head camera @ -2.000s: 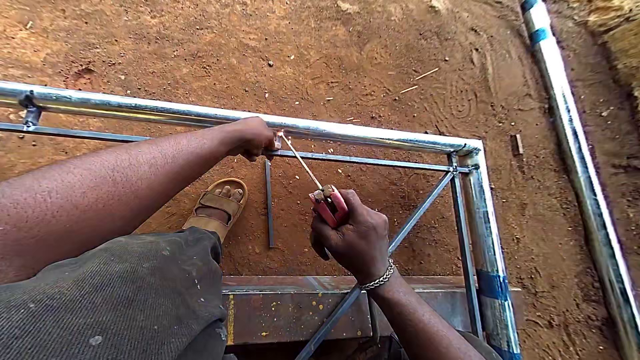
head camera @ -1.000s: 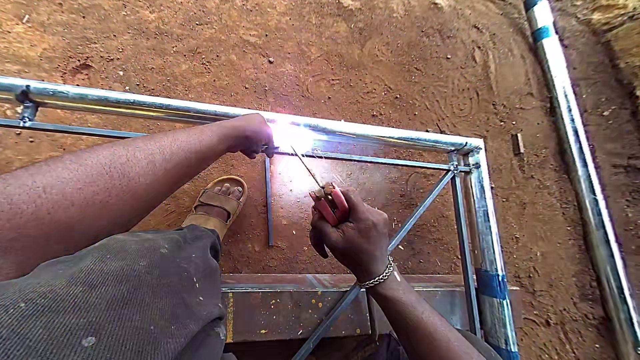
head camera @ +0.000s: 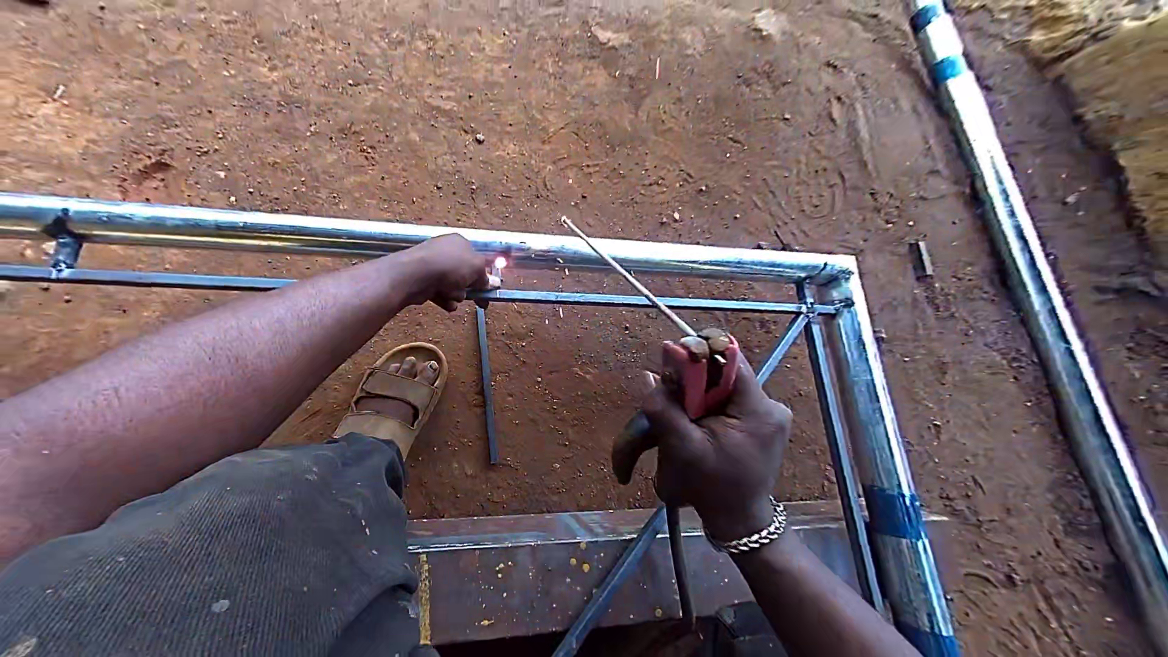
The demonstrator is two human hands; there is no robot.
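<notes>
My right hand (head camera: 721, 438) is closed around a red electrode holder (head camera: 701, 370), which clamps a thin welding rod (head camera: 630, 278). The rod's tip is apart from the galvanized steel pipe (head camera: 639, 255), over its upper edge. A small spot glows red (head camera: 500, 263) on the pipe's lower side. Just left of the glow, my left hand (head camera: 452, 272) grips a short metal piece (head camera: 494, 281) between the pipe and the thin square steel bar (head camera: 602, 299); the piece is mostly hidden by the fingers. A separate bar (head camera: 486, 383) extends downward below this hand.
A sandalled foot (head camera: 398, 392) rests on the reddish dirt inside the frame. A painted steel beam (head camera: 520, 584) crosses below. The frame's side pipe (head camera: 881, 429) stands at the right, with another long pipe (head camera: 1040, 265) on the ground beyond. A cable (head camera: 680, 566) hangs under the holder.
The bright arc of a second ago is gone and a small red glow is left. My right hand has moved right with the holder, drawing the rod off the joint. My left hand stays there.
</notes>
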